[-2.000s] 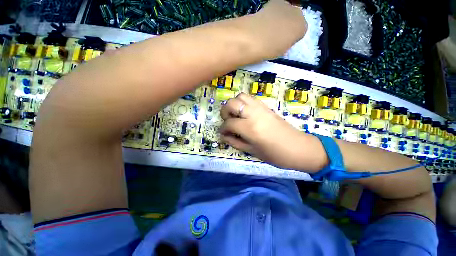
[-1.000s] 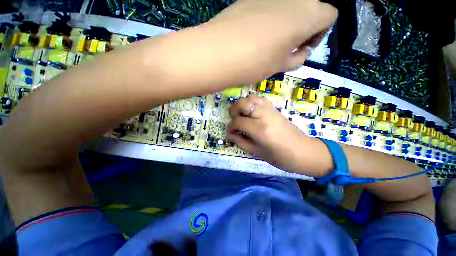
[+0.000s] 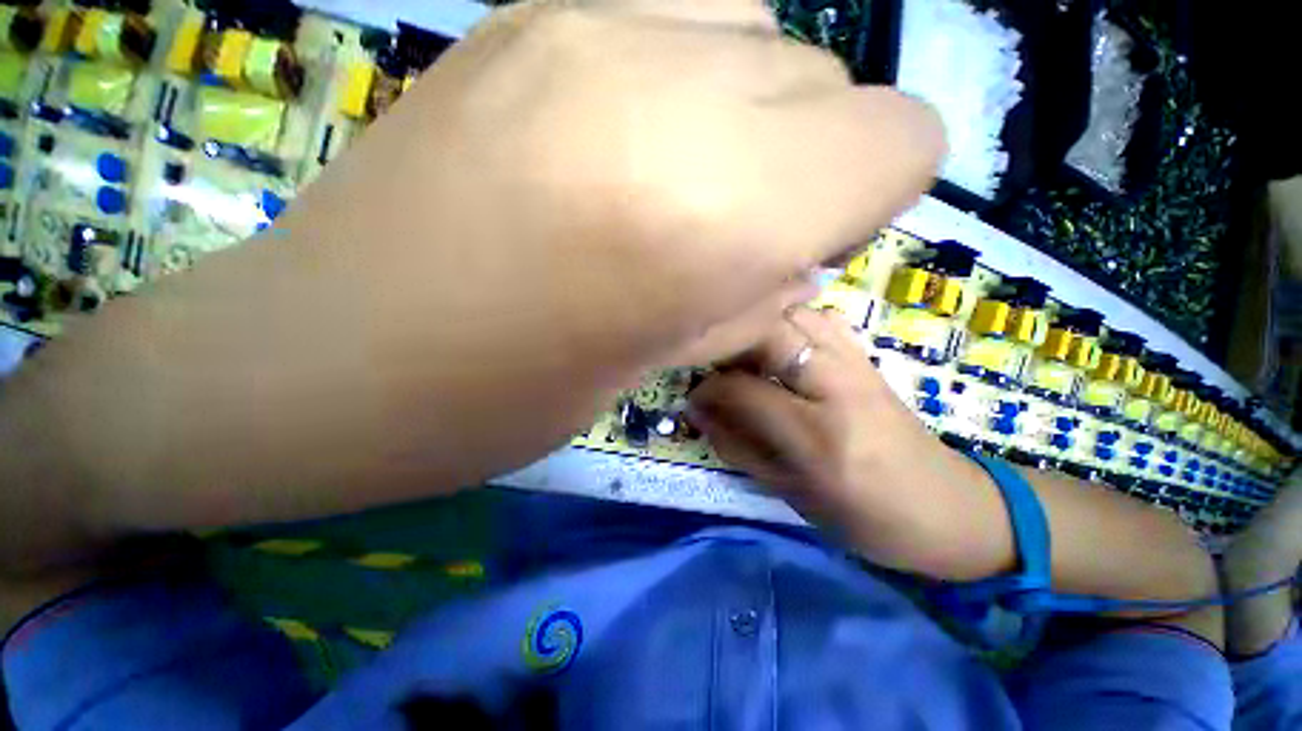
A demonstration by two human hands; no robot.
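Note:
My left hand point(image 3: 700, 157) is large and close to the camera, above the boards. Its fingers point down beside my right hand, and the back of the hand hides most fingertips. My right hand point(image 3: 843, 421), with a ring and a blue wrist strap point(image 3: 1025, 528), is low over the boards with curled fingers; anything in them is hidden. The cream circuit boards point(image 3: 43, 200) lie in a long row, with yellow blocks along the far side and blue discs mid-board. A small capacitor point(image 3: 665, 424) stands just left of my right fingers.
White-silver rails point(image 3: 643, 483) edge the row. Behind are a heap of white parts point(image 3: 957, 86), a greyish heap point(image 3: 1107, 122) and loose green cylinders point(image 3: 1178, 193). Another person's arm point(image 3: 1264, 571) shows at the right edge.
My left hand has come back from the white parts box, down and towards my right hand. My right hand has shifted right. The view has moved closer to the boards.

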